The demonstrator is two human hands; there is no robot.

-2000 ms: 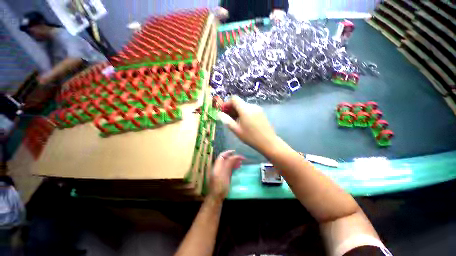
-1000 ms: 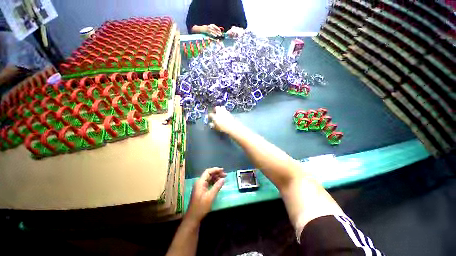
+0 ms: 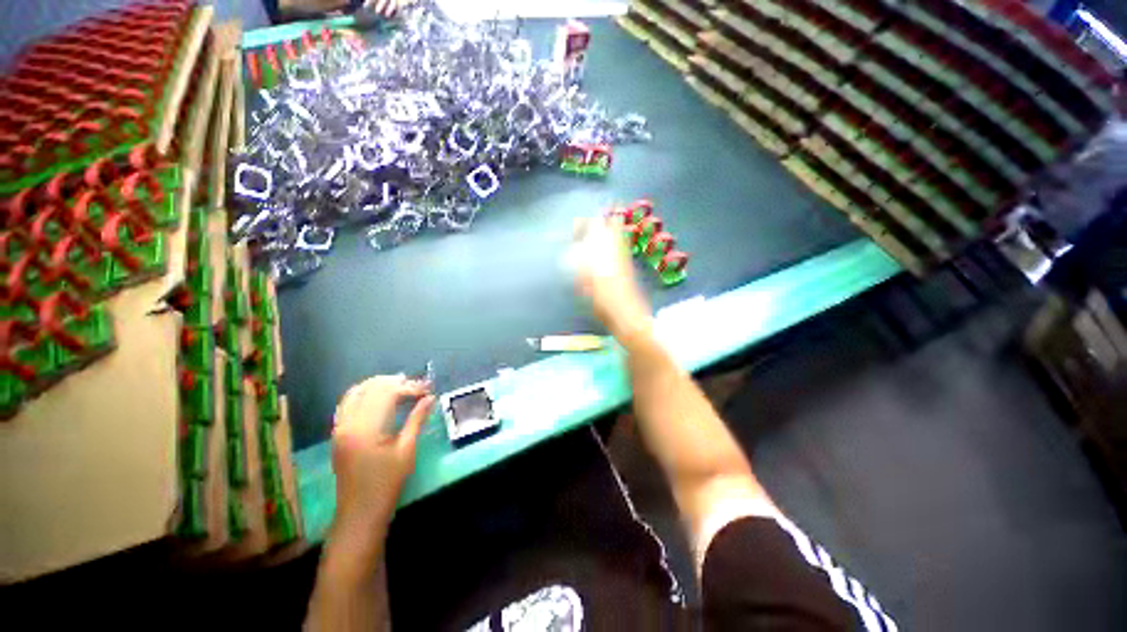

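Observation:
My left hand (image 3: pixel 375 426) is at the bench's front edge, left of the black square block (image 3: pixel 471 414). Its thumb and finger pinch a small pale piece that looks like a clear square frame, seen edge-on. My right hand (image 3: pixel 602 262) is blurred, over the left side of the small group of green boards with red loops (image 3: pixel 655 243) and hides some of them; its grip cannot be made out. The heap of square frames (image 3: pixel 396 124) lies beyond both hands. A slim pale tool (image 3: pixel 569 343) lies near the front edge.
A tall cardboard stack with rows of boards (image 3: pixel 93 432) stands at left, another stack (image 3: pixel 865 124) at right. Two boards (image 3: pixel 586 158) and a red-white box (image 3: pixel 572 49) lie by the heap. Another person's hand (image 3: pixel 389 6) shows at the far edge.
The view has swung right. My right hand has moved from the frame heap to the loose boards. My left hand now has a small pale piece at its fingertips beside the block.

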